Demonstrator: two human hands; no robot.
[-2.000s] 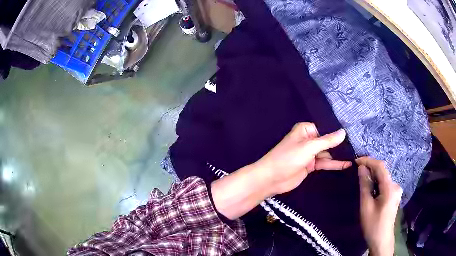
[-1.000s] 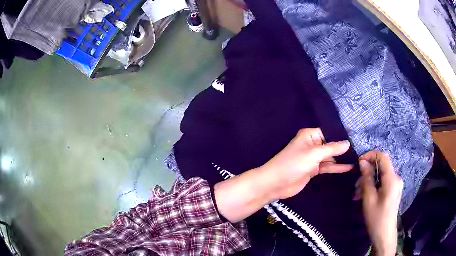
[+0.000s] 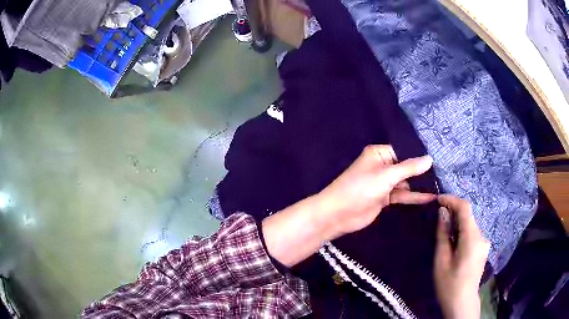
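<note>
The dark garment (image 3: 312,143) lies across the lap, its plain dark edge meeting the blue-grey leaf-patterned lining (image 3: 462,118). My left hand (image 3: 374,187) pinches the garment near that seam, thumb on top and a finger below. My right hand (image 3: 460,243) is at the seam just right of the left fingertips, its thumb and index finger closed together. A tiny light sliver, likely the needle (image 3: 437,186), shows at the seam by the right fingertips. White toothed trim or basting stitches (image 3: 368,280) run over the dark cloth below the left wrist, beside a small yellow spot.
A pale curved-edge table (image 3: 518,68) is at the upper right, with wooden drawer parts (image 3: 554,187) below. A blue crate (image 3: 106,65) with grey cloth (image 3: 47,31) on it is at the upper left. Green floor (image 3: 112,162) lies left of the garment. Other dark cloth (image 3: 536,274) is at the lower right.
Over the last second my right hand has moved slightly left and down, its fingertips now close to the left fingertips at the seam. My left hand has shifted slightly up and left, still pinching.
</note>
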